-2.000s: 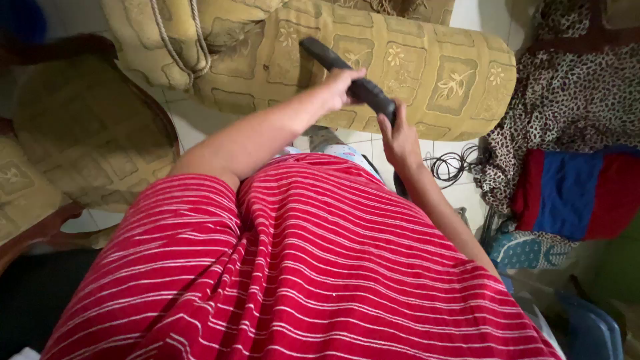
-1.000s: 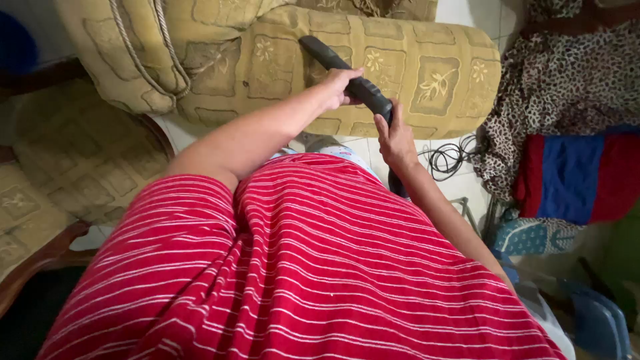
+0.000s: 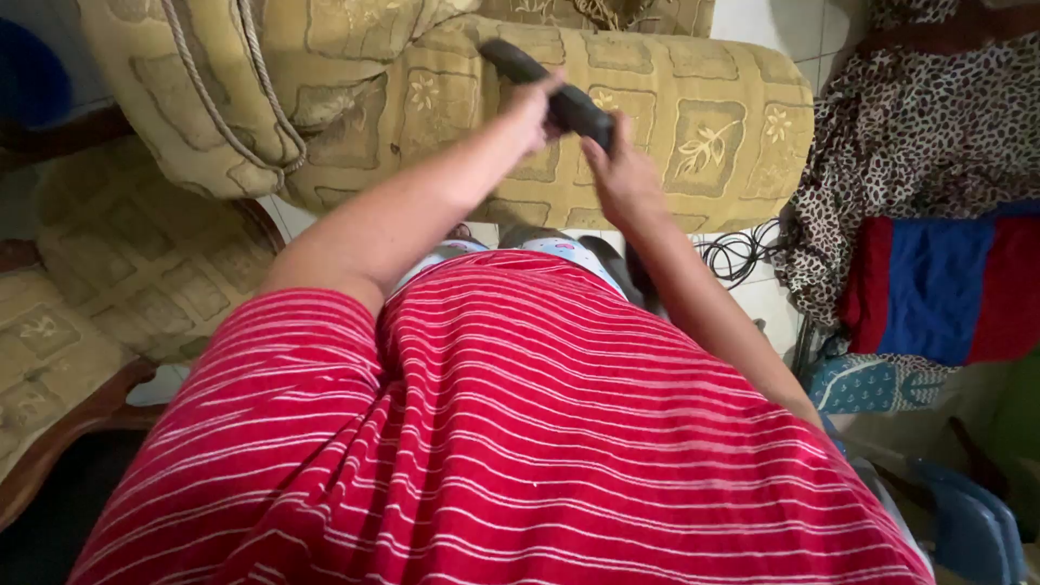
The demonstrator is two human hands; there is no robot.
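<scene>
Both my hands hold a black elongated tool, probably a vacuum cleaner's upholstery nozzle (image 3: 578,112), over the sofa's patterned yellow armrest (image 3: 707,134). My left hand (image 3: 532,114) grips it near the middle, partly blurred. Wrapped round its near right end is my right hand (image 3: 626,175). The far end (image 3: 500,57) lies over the upper left part of the armrest; whether it touches the fabric I cannot tell. A dark hose-like part (image 3: 642,272) shows beneath my right forearm.
A twisted cord (image 3: 213,114) hangs over the cushion at left. Coiled black cable (image 3: 735,253) lies on the tiled floor. Leopard-print fabric (image 3: 918,130) and a red and blue cloth (image 3: 938,284) are at right. A wood-framed armchair (image 3: 134,386) stands at lower left.
</scene>
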